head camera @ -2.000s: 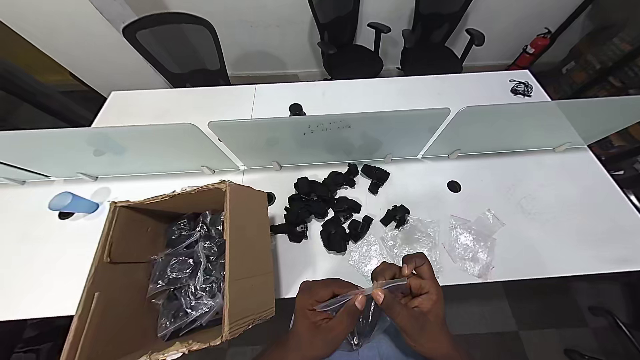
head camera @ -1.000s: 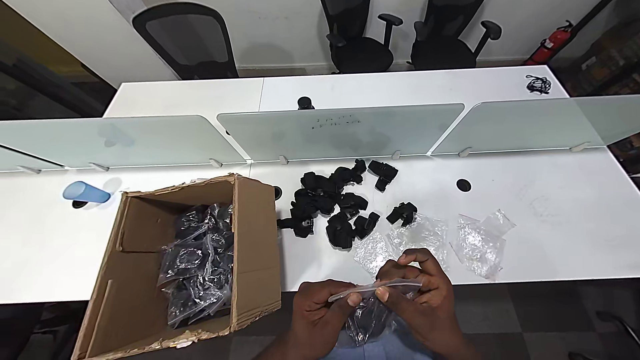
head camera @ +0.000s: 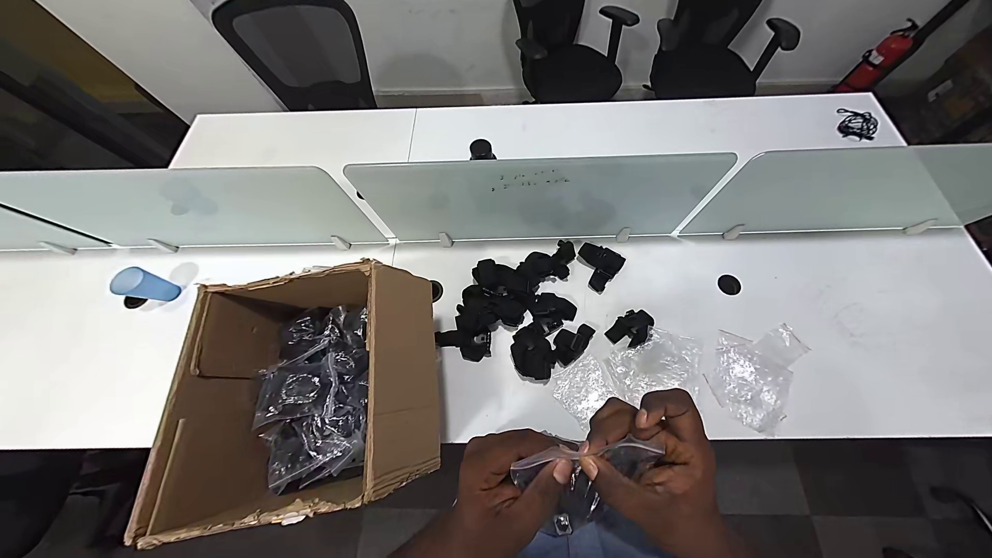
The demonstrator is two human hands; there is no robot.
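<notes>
My left hand (head camera: 508,484) and my right hand (head camera: 659,473) pinch the top edge of a clear plastic zip bag (head camera: 577,484) between them, below the table's front edge. Something black is inside the bag, with a small shiny part near its bottom. Beyond my hands, several black strap-like bundles (head camera: 496,294) lie in a loose pile on the white table. Another black bundle (head camera: 632,327) sits beside crumpled clear plastic bags (head camera: 659,360), and more clear plastic (head camera: 756,376) lies to the right. At the left, a cardboard box (head camera: 403,387) holds several filled plastic bags (head camera: 310,395) with dark contents.
Frosted glass dividers (head camera: 542,198) cross the white table (head camera: 876,333). A blue cup (head camera: 145,284) lies tilted behind the box. A black cable coil (head camera: 856,124) rests at the far right. Office chairs (head camera: 573,70) and a red fire extinguisher (head camera: 876,62) are beyond.
The bag's top, stretched flat between my hands before, now bends with its edges parted in places. My fingertips have come closer together at its middle.
</notes>
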